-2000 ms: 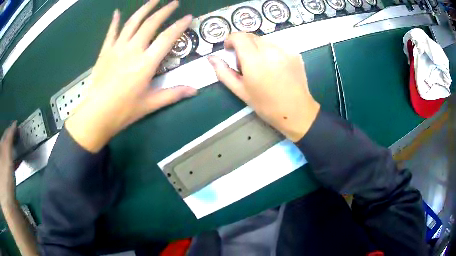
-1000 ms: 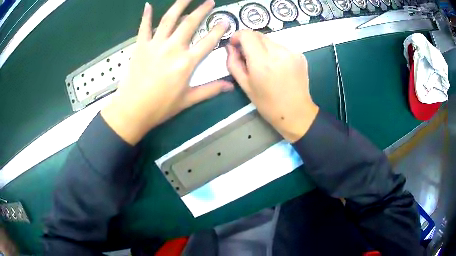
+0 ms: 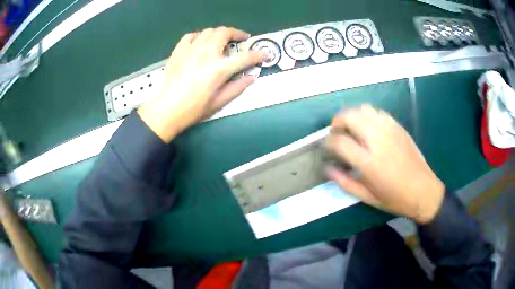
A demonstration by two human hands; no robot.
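A four-position fixture [image 3: 372, 49] lies along the rail at the top centre, with several black-ringed round units [image 3: 298, 46] in its seats. My left hand [image 3: 206, 76] rests at its left end, a fingertip on the leftmost unit; whether it grips anything is hidden. A perforated plate [image 3: 133, 90] shows left of that hand, partly covered by it. My right hand [image 3: 379, 158], blurred, is over the right end of the flat grey plate [image 3: 276, 179] on white paper [image 3: 299, 210]. Its fingers are curled; whether they hold anything is unclear.
A white rail [image 3: 271, 91] crosses the green bench. Another filled fixture [image 3: 449, 30] lies at the upper right. A white-and-red cloth or cap [image 3: 500, 113] is at the right edge. A small metallic strip [image 3: 37, 210] lies at the left, beside another person's forearm [image 3: 22, 240].
The right hand has moved from the fixture down and right, over the flat plate. The view has shifted. Another filled fixture now shows apart at the upper right.
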